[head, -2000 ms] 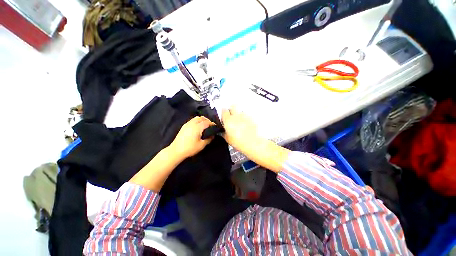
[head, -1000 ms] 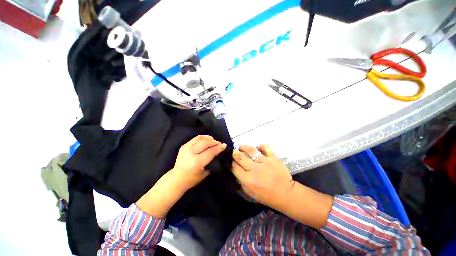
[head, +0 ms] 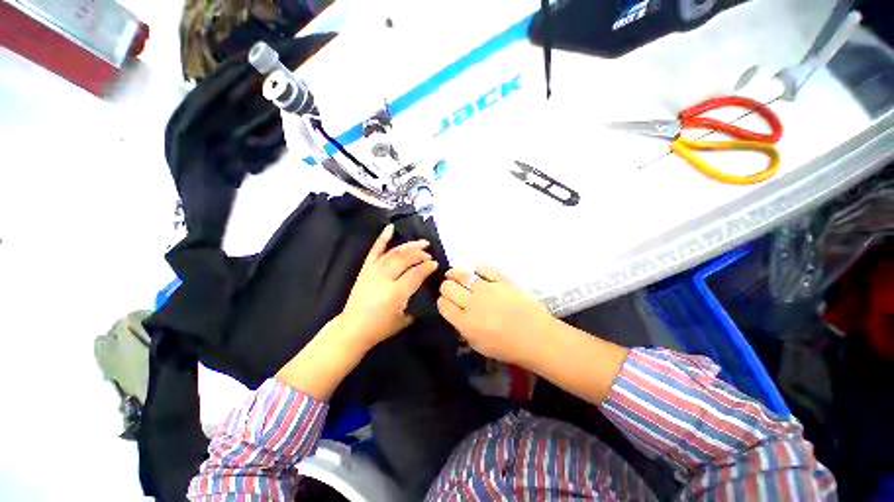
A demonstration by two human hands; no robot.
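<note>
The black garment piece point(head: 284, 284) lies left of the needle and hangs over the table's front edge to my lap. Its right edge runs up to the presser foot point(head: 422, 199) of the white sewing machine point(head: 441, 88). My left hand point(head: 387, 289) lies on the cloth below the foot, index finger stretched toward it, thumb and fingers gathered at the cloth's edge. My right hand point(head: 493, 312), with a ring, pinches the same edge just to the right. The hands are close together. The fold under the fingertips is partly hidden.
Black thread snips point(head: 545, 183) lie right of the needle. Scissors with red and yellow handles point(head: 727, 140) lie further right. More black cloth point(head: 211, 147) is heaped at back left. A blue crate point(head: 735, 324) stands under the table's right side, a white bin point(head: 348, 471) by my lap.
Both hands have shifted along the cloth edge. My left index finger now stretches toward the foot. The camera view has moved back from its closer position a second ago.
</note>
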